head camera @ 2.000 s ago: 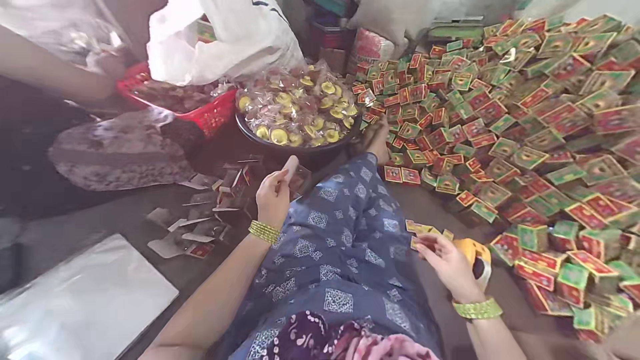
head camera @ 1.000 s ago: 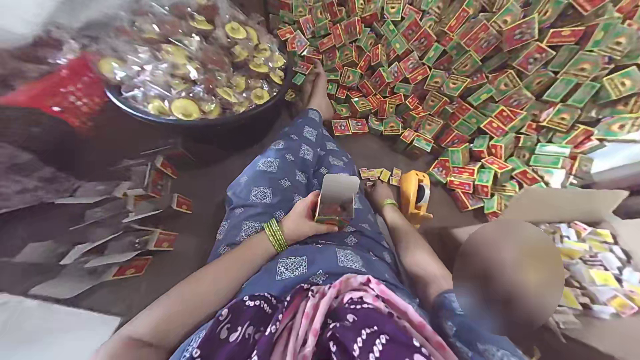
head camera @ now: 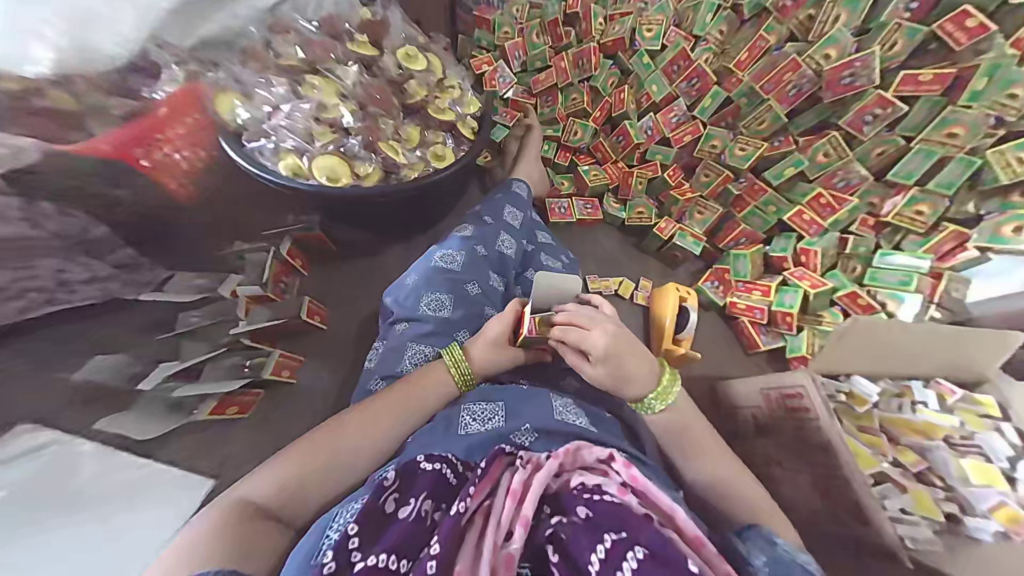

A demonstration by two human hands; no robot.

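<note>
My left hand (head camera: pixel 504 344) holds a small red and green cardboard box (head camera: pixel 531 326) over my lap, its pale lid flap (head camera: pixel 556 290) raised. My right hand (head camera: pixel 592 344) is at the right side of this box, fingertips at its opening; whether they pinch anything is hidden. Small yellow packets (head camera: pixel 620 286) lie on the floor beyond my right hand. Beside them stands a yellow tape dispenser (head camera: pixel 674 322). Left of my legs lie several boxes with raised flaps (head camera: pixel 280 364).
A dark tub (head camera: pixel 344 190) heaped with plastic-wrapped yellow items is at upper left, near a red basket (head camera: pixel 172 140). A large pile of red and green boxes (head camera: pixel 720 152) covers the upper right. An open carton (head camera: pixel 784 432) of small packets stands at lower right. A white sheet (head camera: pixel 88 504) lies lower left.
My right hand has moved from the small packets on the floor to the box in my left hand. Two seconds ago the hands were farther apart. The view has shifted.
</note>
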